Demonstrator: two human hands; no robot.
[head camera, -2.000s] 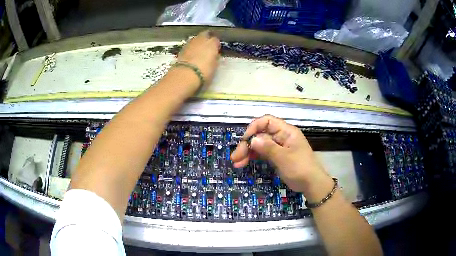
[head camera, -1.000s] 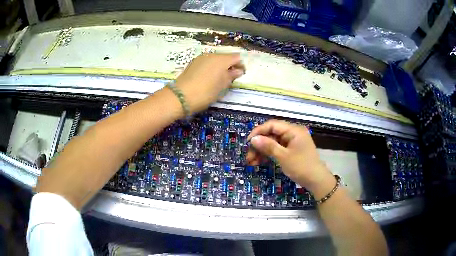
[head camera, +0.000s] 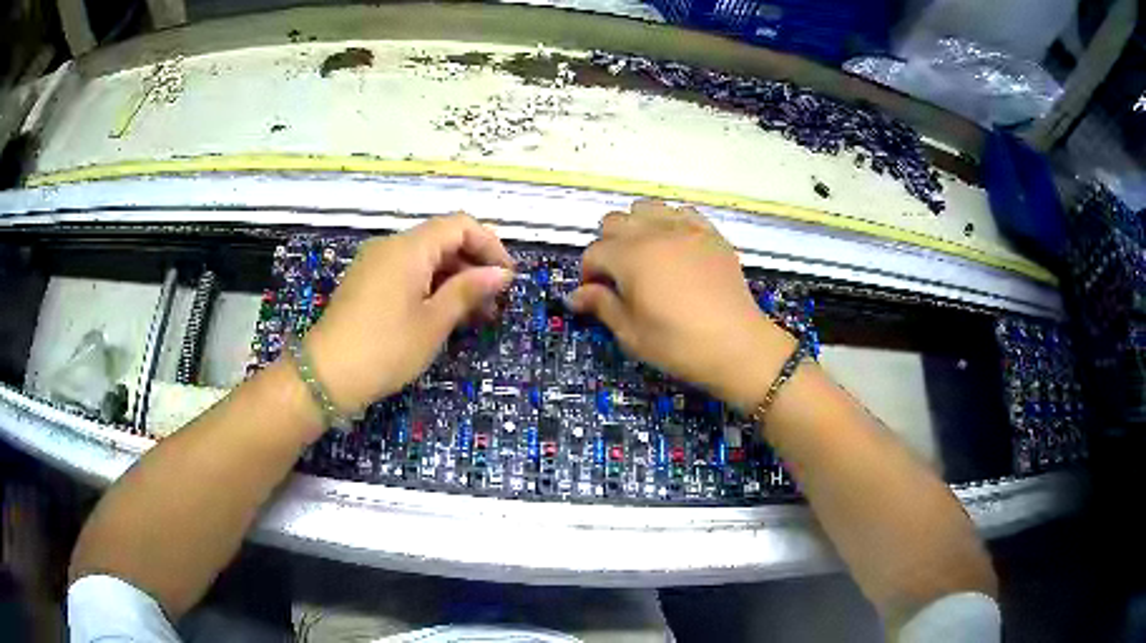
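Note:
The PCB panel (head camera: 540, 433) lies between the metal rails, crowded with blue, red and green parts. My left hand (head camera: 415, 302) is over the panel's upper left part, thumb and fingers pinched together near the board. My right hand (head camera: 666, 283) is over the panel's upper middle, just right of my left hand, with thumb and index finger close together and pointing down. Whether a small component is between the fingertips of either hand is too small to tell.
On the ledge behind lie a long heap of dark cylinders (head camera: 829, 126), scattered small white components (head camera: 496, 119) and a brown clump (head camera: 347, 59). A blue bin (head camera: 1020, 189) stands at the ledge's right end. A spring (head camera: 197, 327) and rod are at left. Another populated panel (head camera: 1041, 396) is at right.
My left hand has come back from the ledge and down over the panel. My right hand has moved up towards the panel's far edge. The view has shifted slightly.

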